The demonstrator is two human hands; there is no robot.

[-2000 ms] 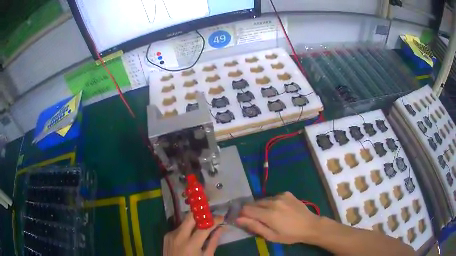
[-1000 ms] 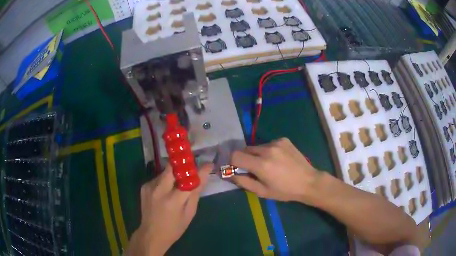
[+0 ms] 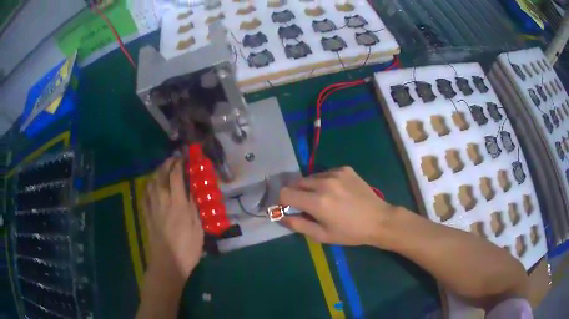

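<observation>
The silver test fixture (image 3: 187, 71) stands on its grey base plate (image 3: 268, 134). Its red ribbed toggle handle (image 3: 208, 193) slants down toward me. My left hand (image 3: 171, 215) is along the left side of the handle; whether the fingers grip it cannot be told. My right hand (image 3: 327, 202) holds the small white test lead connector (image 3: 276, 213) with copper-coloured contacts, over the front of the plate. A thin dark wire (image 3: 248, 210) runs from the fixture's recess area to the connector. A small black piece (image 3: 226, 238) sits at the plate's front left.
A foam tray (image 3: 415, 149) with dark parts and empty cut-outs is at right, another (image 3: 511, 93) beyond it, and stacked trays (image 3: 274, 76) behind. A clear blister tray (image 3: 47, 224) is at left. A red cable (image 3: 319, 106) loops right of the fixture. A blue box (image 3: 47, 103) is back left.
The view has tilted down since the first frame. My left hand has moved from the front of the plate to the handle's left side. My right hand still holds the connector near the plate's front.
</observation>
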